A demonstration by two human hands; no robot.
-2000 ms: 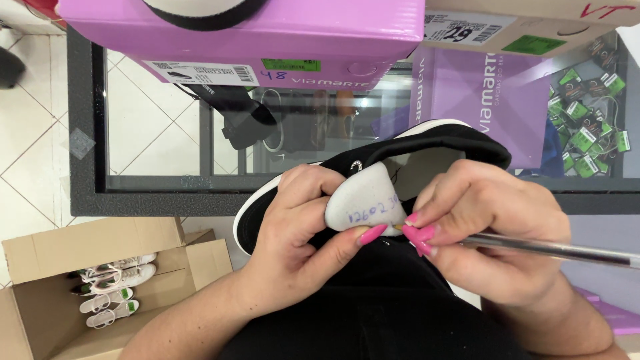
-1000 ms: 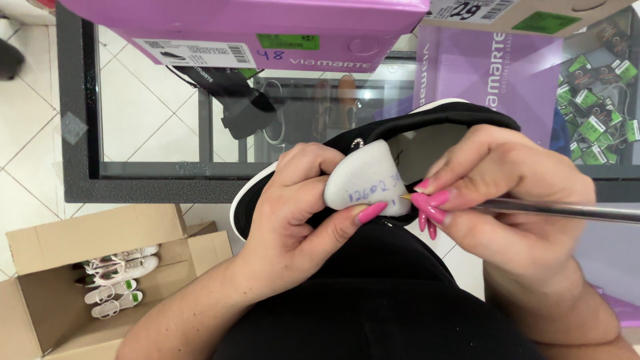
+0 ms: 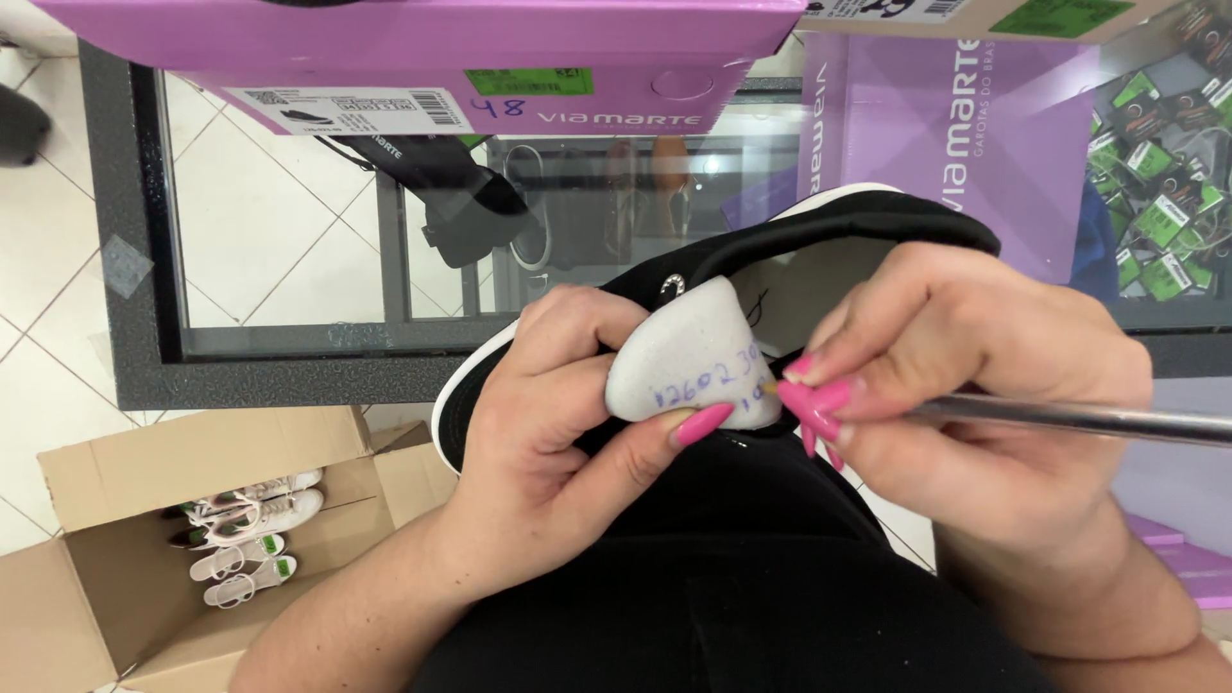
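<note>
My left hand grips a black slip-on shoe with a white sole, its toe to the left. The shoe's padded light tongue is folded out, pinned under my left thumb, and bears handwriting in blue-violet ink. A small rhinestone ornament sits on the shoe just above it. My right hand holds a clear-barrelled ballpoint pen, its tip at the tongue's right edge beside the writing. The fingers of my right hand cover part of the shoe's opening.
A glass-topped counter with a dark frame lies ahead. On it are a purple shoebox, another purple box and many green tags. An open cardboard box with white shoes and sandals stands at lower left.
More ink marks show near the pen tip, at the tongue's right edge below the earlier writing. Both hands keep hold of the shoe and the pen.
</note>
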